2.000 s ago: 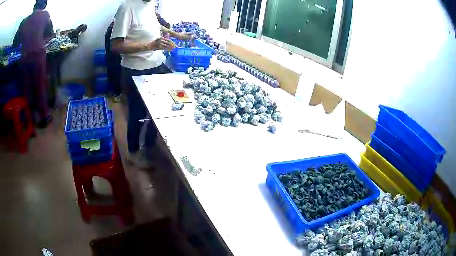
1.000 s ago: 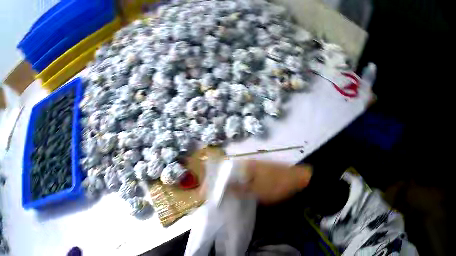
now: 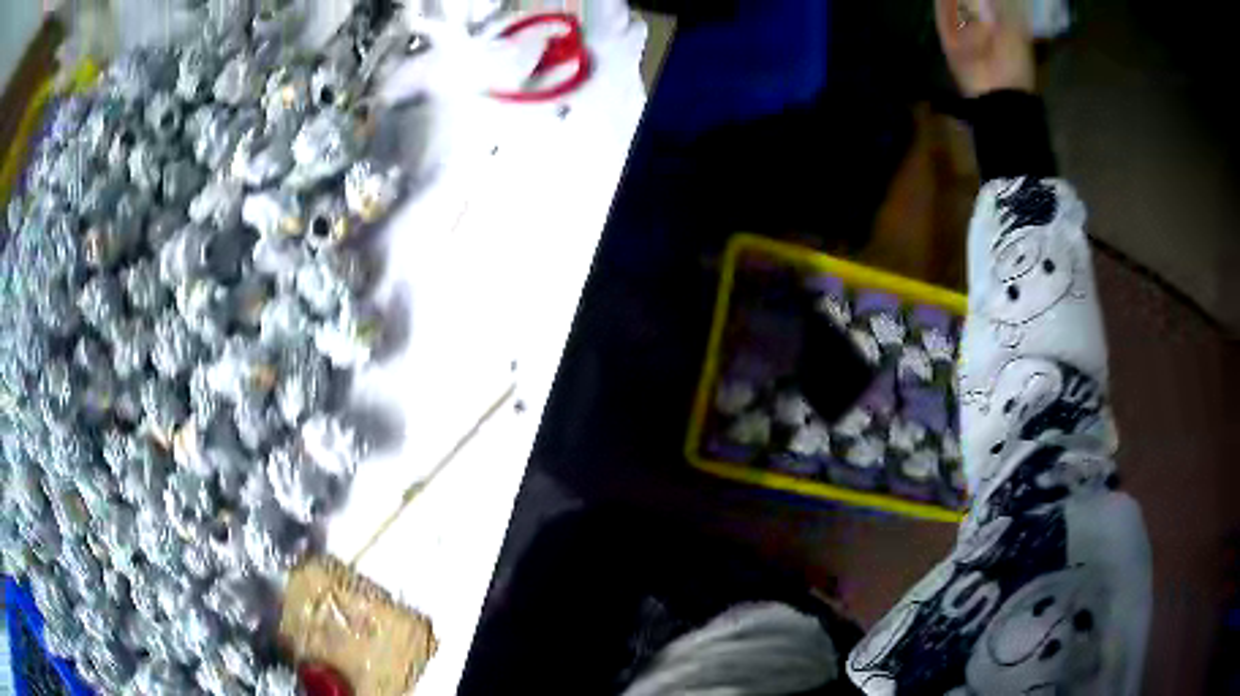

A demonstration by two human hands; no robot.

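Observation:
My right hand (image 3: 986, 48) is at the top right edge, small, blurred and partly cut off, at the end of a black-and-white patterned sleeve. A pale thing (image 3: 1047, 14) shows beside its fingers; I cannot tell whether it is held. My left hand is not in view. A large heap of pale ruffled pieces (image 3: 191, 299) lies on the white table. A brown cardboard pad (image 3: 354, 625) with a red cap (image 3: 324, 680) lies at the heap's lower edge. A thin tan stick (image 3: 435, 469) lies across the table beside the pad.
Red-handled scissors (image 3: 551, 57) lie near the table's far end. A yellow-rimmed tray (image 3: 830, 490) with purple-and-white pieces stands low beside the table, under my right arm. A blue container (image 3: 748, 55) is at the top. A blue tray edge (image 3: 34, 639) shows at lower left.
The view has turned right, from the long table to its right end and the floor. My right hand has moved from near the pad to far out at the top right.

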